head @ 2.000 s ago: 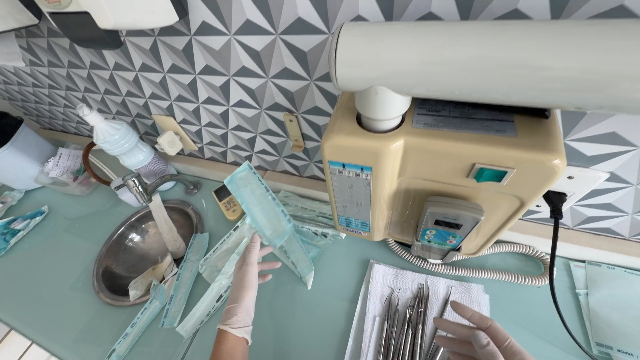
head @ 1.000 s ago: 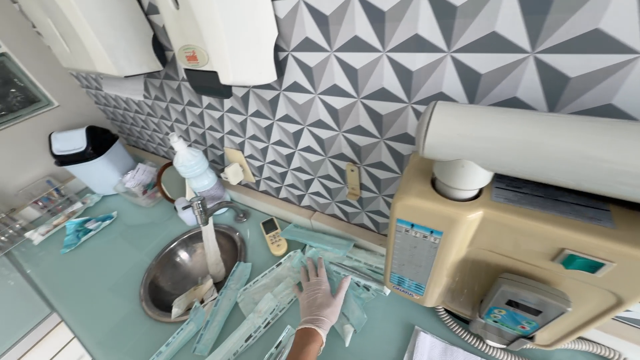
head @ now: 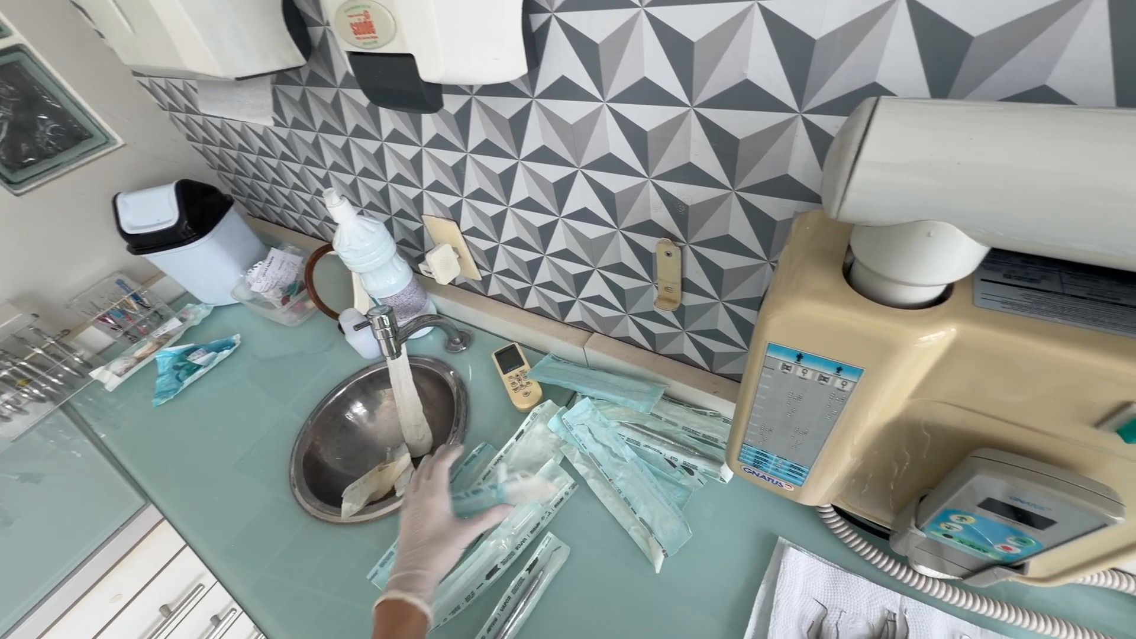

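My left hand (head: 435, 532), in a pale glove, is over the left part of a pile of sterilization pouches, close to the sink's rim. Its fingers are spread; a blurred pouch (head: 515, 491) shows beside the thumb, and whether they touch is unclear. More clear and teal pouches (head: 626, 479) lie loose to the right, and one pouch (head: 532, 590) with a metal instrument inside lies near the bottom edge. Metal dental instruments (head: 874, 621) rest on a white paper towel (head: 803, 586) at the bottom right. My right hand is out of view.
Left of the pile is a steel sink (head: 328, 426) with a tap (head: 386, 333). A remote control (head: 516, 377), a plastic bottle (head: 368, 248) and a small bin (head: 191, 240) stand or lie farther back. The beige dental unit (head: 852, 373) and its coiled cord (head: 941, 590) bound the right side.
My left hand has moved from the middle of the pouches toward the sink. My right hand, seen by the instruments two seconds ago, is out of view. The view has swung left.
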